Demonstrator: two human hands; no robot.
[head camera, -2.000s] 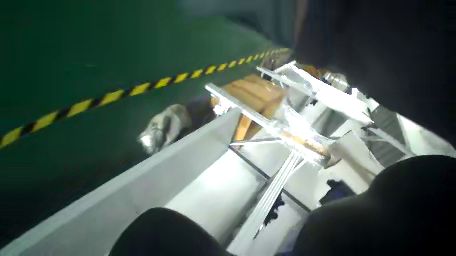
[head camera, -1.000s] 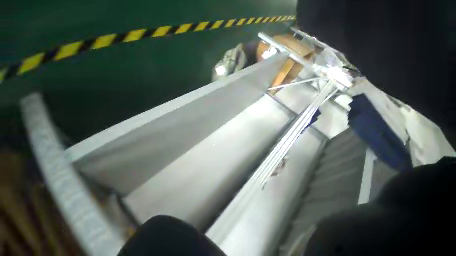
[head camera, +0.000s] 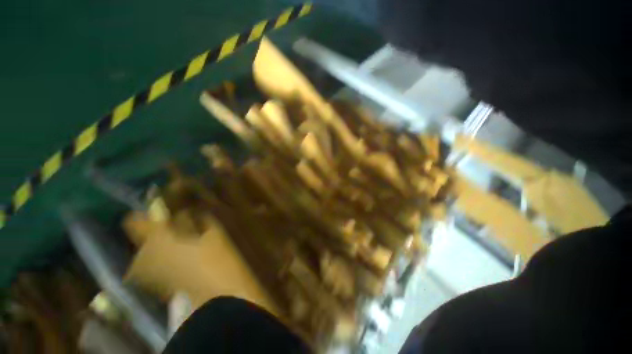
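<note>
Neither of my hands shows in the picture. Nearest in front of me is a dense stack of yellow-orange flat parts, blurred, many standing on edge side by side. A larger flat yellow-orange piece lies at the lower left of the stack. More flat yellow-orange pieces lie to the right among pale bars. What the parts are made of cannot be told. Two smooth black humps, one at the bottom and a larger one at the lower right, cover part of the view.
Pale grey bars run beside the stack, with another bar at the lower left. Yellow-black hazard tape crosses the green floor at the upper left. Dark cloth-like folds fill the upper right.
The view has moved along: the long pale panels and the thin rods have left the middle, and the stack of yellow-orange parts now fills it. The picture is more blurred.
</note>
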